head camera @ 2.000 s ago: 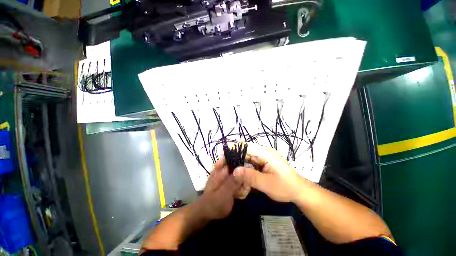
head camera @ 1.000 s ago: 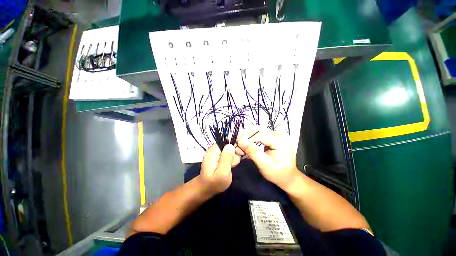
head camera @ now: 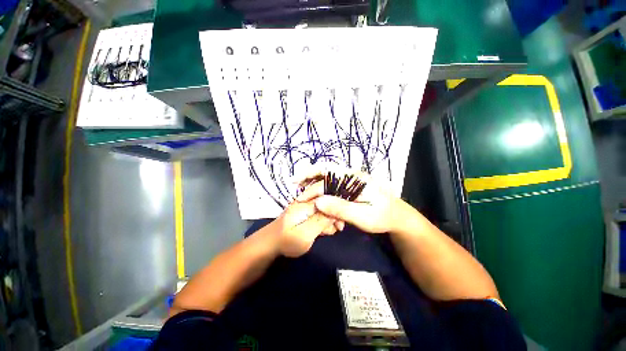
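Observation:
A bundle of short black wires stands fanned out between my two hands, in front of my chest. My right hand is closed around the bundle. My left hand touches it from the left, with its fingers against the bundle's lower part. The lower ends of the wires are hidden in the hands. Behind the hands lies a white layout sheet with printed marks, propped between bench edge and lap. Black wire harness sets lie on it, looped in the middle, with ends spread in a row.
The green bench is behind the sheet, with the dark press base at the top edge. A spare layout sheet with black wires lies at left. A badge hangs at my chest. Yellow lines mark the floor.
The black wires, split between both hands a second ago, now form one fanned bundle mostly in my right hand. The hands have come together. The view has tilted down since two seconds ago.

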